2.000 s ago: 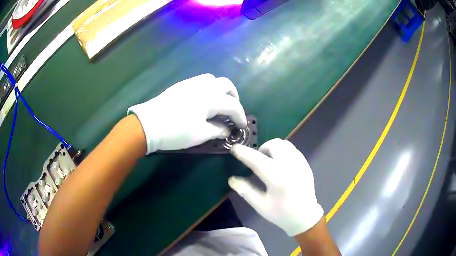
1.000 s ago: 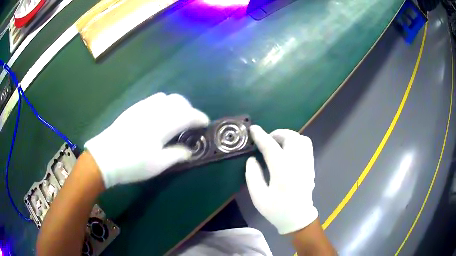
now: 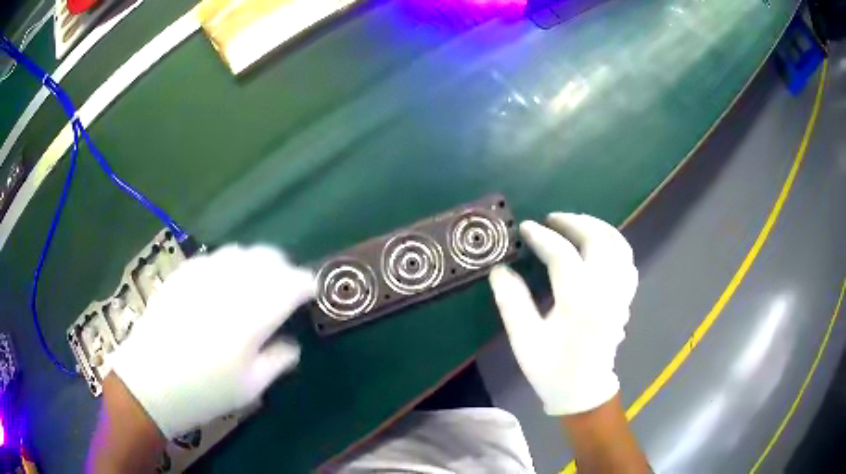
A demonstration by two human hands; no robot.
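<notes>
A grey oblong three-ring module (image 3: 378,243) lies on the green mat in front of me, its three shiny ring circles fully in view. My right hand (image 3: 577,310), in a white glove, is at the module's right end, thumb and fingers apart around the corner; whether it touches is unclear. My left hand (image 3: 213,324), gloved and blurred, is at the left end with thumb and fingers apart, holding nothing that I can see. It partly covers the silver fixture (image 3: 121,301) with pale pads and the flat open-ring plate (image 3: 199,442) below it.
A blue hose (image 3: 119,180) runs from the upper left to the fixture. A yellow-tan board (image 3: 269,35) lies at the far side under a pale rail strip. Purple glare (image 3: 455,7) shows at the top. The bench edge runs diagonally on the right, beside a grey floor with yellow lines.
My left hand has let go of the module and moved left, uncovering all three rings. My right hand stays at the right end. The view has shifted, so the bench items appear further right.
</notes>
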